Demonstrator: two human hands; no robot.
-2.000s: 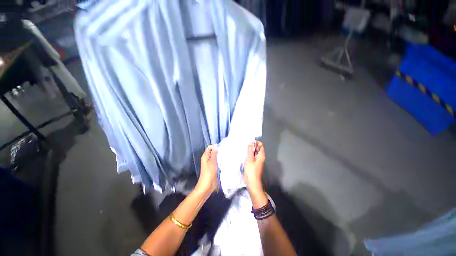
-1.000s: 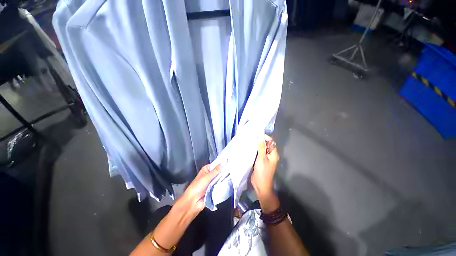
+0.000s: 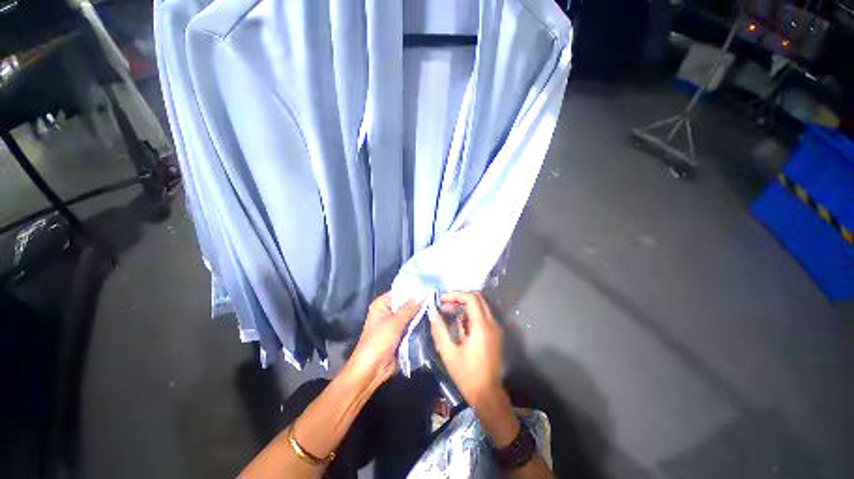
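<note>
Light blue long-sleeved garments (image 3: 281,140) hang close together in front of me, the nearest open at the front. Its sleeve (image 3: 510,201), glaring white, is drawn down to my hands. My left hand (image 3: 384,332) grips the sleeve end between thumb and fingers. My right hand (image 3: 468,341) is beside it, fingertips pinching the cloth at the cuff (image 3: 419,297). A thin dark, shiny strip shows below my right hand; I cannot tell what it is. Part of the cuff is hidden by the fingers.
A white cloth with grey print (image 3: 468,449) lies over my lap. A blue bin (image 3: 815,210) with a black-yellow stripe stands at the right. A wheeled stand (image 3: 669,140) is at the back right. A dark table frame (image 3: 56,201) is at the left.
My right hand has moved left and down from the sleeve's right edge to the cuff beside my left hand. The garments sit further right in view.
</note>
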